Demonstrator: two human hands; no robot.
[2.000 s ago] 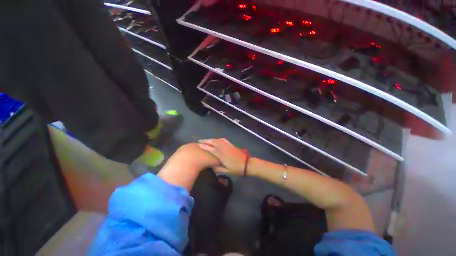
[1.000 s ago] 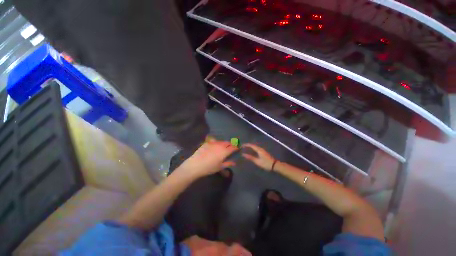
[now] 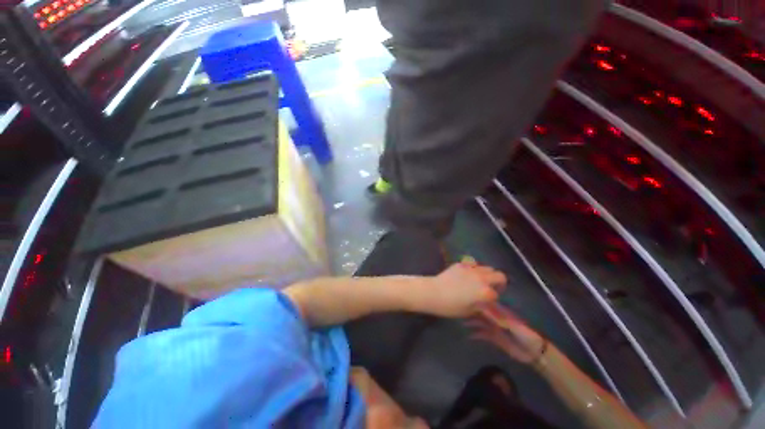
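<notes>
My left hand (image 3: 471, 290) is at the centre, above my knees, its fingers bent and touching or nearly touching my right hand. My right hand (image 3: 510, 332) lies just below and to the right of it, blurred, with a dark cord at the wrist and a thin bangle further up the arm. No object can be made out between the hands. I cannot tell if either holds anything small. A black tray or lid (image 3: 186, 157) with rectangular recesses lies on a pale box (image 3: 226, 255) at the left.
A person's dark trouser leg (image 3: 457, 100) stands close in front. A blue stool (image 3: 243, 52) is beyond the box. White-edged rack shelves (image 3: 621, 230) with red lights line the right side; more shelves (image 3: 38, 222) stand at the left. The grey floor (image 3: 351, 151) shows between.
The view has swung left, so the box, tray and stool show more fully. My hands, apart a second ago, are now together. Earlier still, they rested one on the other.
</notes>
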